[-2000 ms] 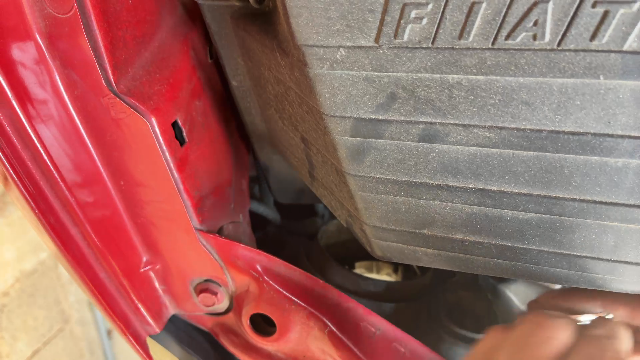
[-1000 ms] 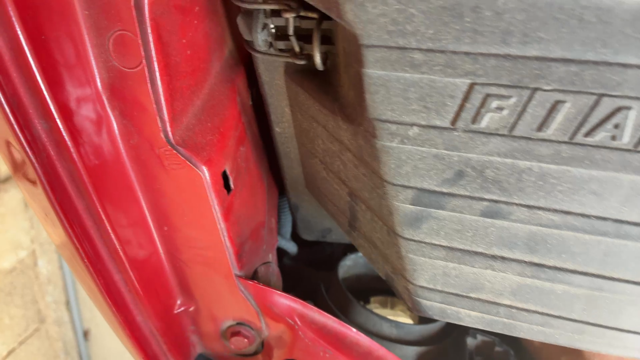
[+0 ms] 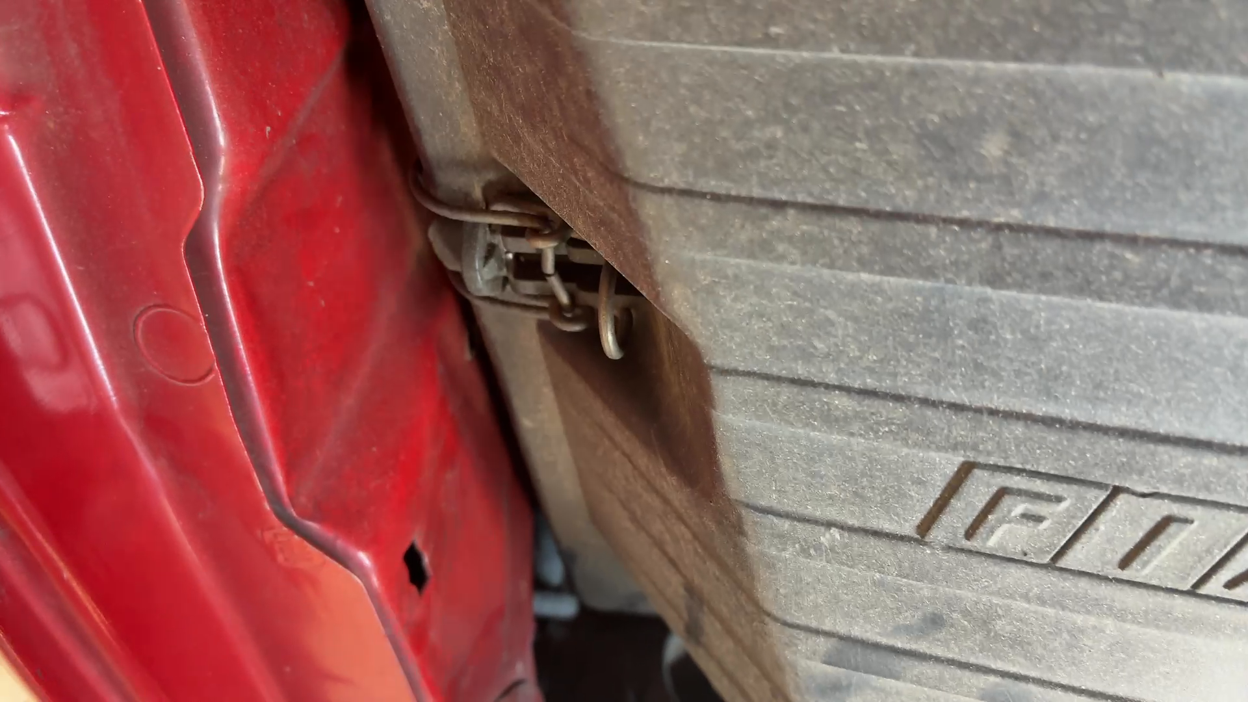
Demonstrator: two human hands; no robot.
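Neither of my hands is in view now. A dusty grey ribbed plastic cover [image 3: 926, 322] with a raised Fiat maker's name [image 3: 1033, 517] fills the right side, likely an air filter housing. On its left side wall sits a wire spring clip [image 3: 551, 263], rusty in places, in a notch of the cover's edge. One wire loop of the clip sticks out toward the cover. Whether the clip is fastened, I cannot tell.
Red painted body metal [image 3: 322, 292] of the car runs down the left, with a stepped seam and a small slot [image 3: 416, 566]. A narrow dark gap separates it from the housing. Dark engine bay parts [image 3: 604, 653] show at the bottom.
The view has moved up along the housing and closer to the wire clip. Fingers seen at the lower right two seconds ago are out of view.
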